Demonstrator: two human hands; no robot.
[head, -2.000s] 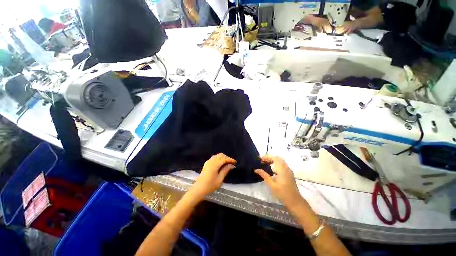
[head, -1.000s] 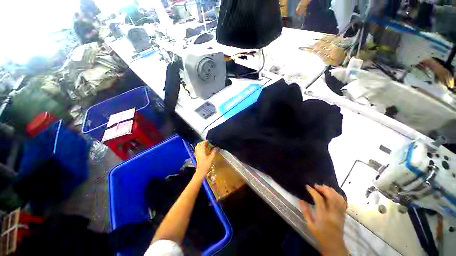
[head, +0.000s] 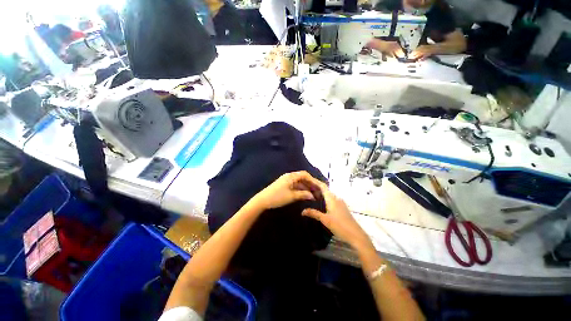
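Observation:
A black garment piece (head: pixel 263 169) lies bunched on the white table left of the needle area, its near part hanging over the front edge. My left hand (head: pixel 291 190) and my right hand (head: pixel 329 216) meet at its right side, fingertips close together, pinching the black fabric. Whether a small strip is between the fingers cannot be told. The sewing machine (head: pixel 432 153), white with a blue stripe, is to the right, its presser foot area (head: pixel 374 164) beside the garment.
Red-handled scissors (head: pixel 468 241) and a black fabric band (head: pixel 418 193) lie right of the needle. A blue bin (head: pixel 113 276) stands below the table at left. A grey machine end (head: pixel 134 120) and hanging black fabric (head: pixel 166 41) are upper left. A person's hands (head: pixel 404 50) work across the table.
My left hand has left the garment's far left corner and joined my right hand. The garment is now more bunched, its left corner drawn in. The view has swung left and back right.

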